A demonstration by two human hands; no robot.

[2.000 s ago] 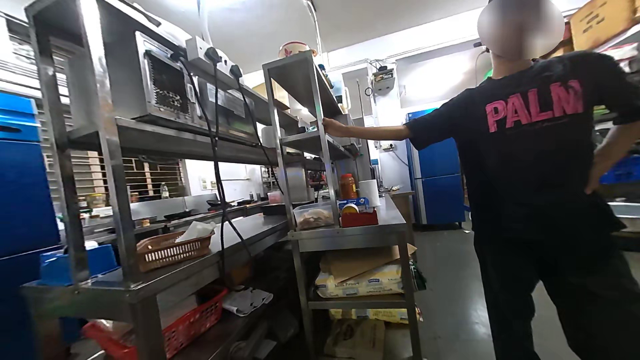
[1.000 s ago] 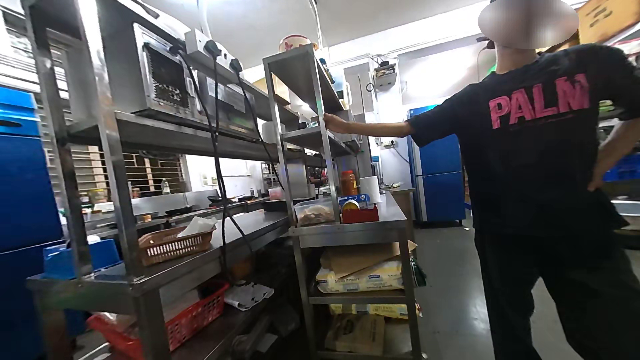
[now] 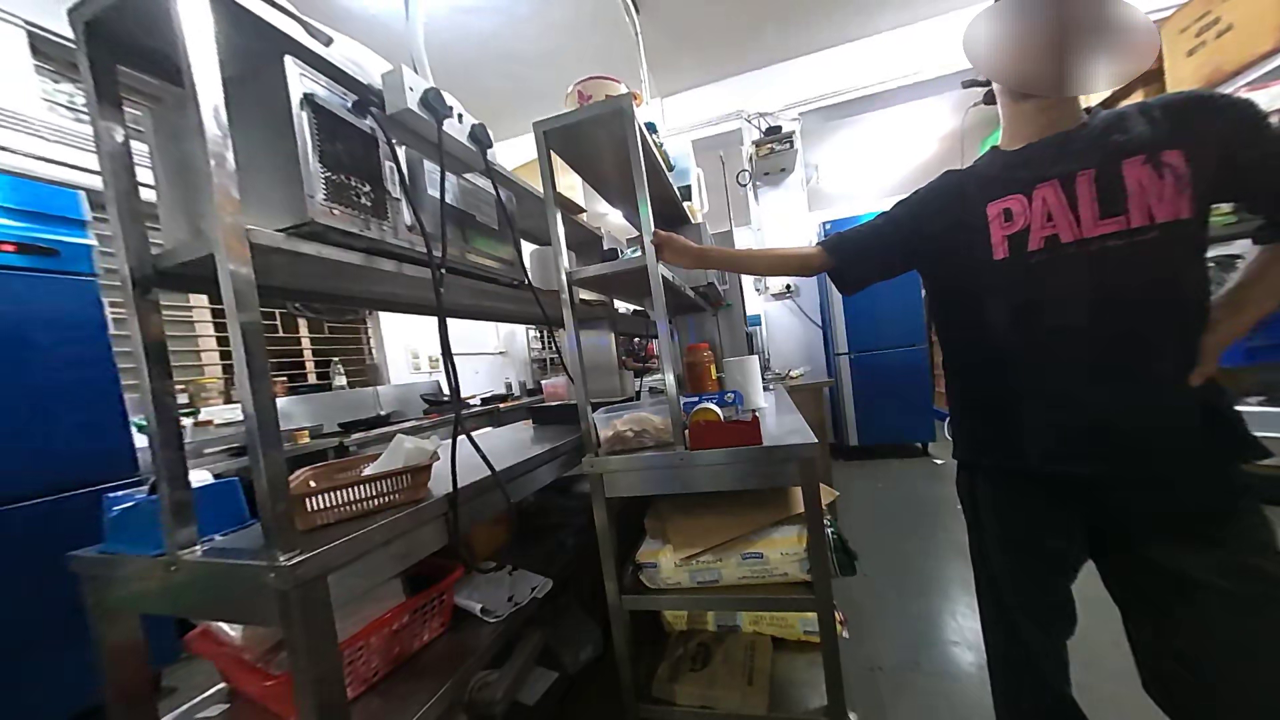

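Observation:
Neither my left hand nor my right hand shows in the head view. At the centre stands a steel shelf unit (image 3: 700,470) with a plastic tub of food (image 3: 634,427), a red tape dispenser (image 3: 726,432), an orange-red jar (image 3: 701,369) and a white paper roll (image 3: 743,381). A brown plastic basket (image 3: 362,488) holding something white rests on the steel counter to the left. Lower down, a red plastic basket (image 3: 400,625) sits under that counter. Yellow printed sacks (image 3: 725,560) lie on the unit's lower shelf.
A person in a black shirt (image 3: 1090,290) stands at the right, one hand (image 3: 679,250) on the shelf unit's upright. Black cables (image 3: 442,300) hang from a power strip (image 3: 445,115) near a microwave oven (image 3: 345,165). Blue refrigerators (image 3: 880,345) stand behind. Grey floor (image 3: 895,560) shows between unit and person.

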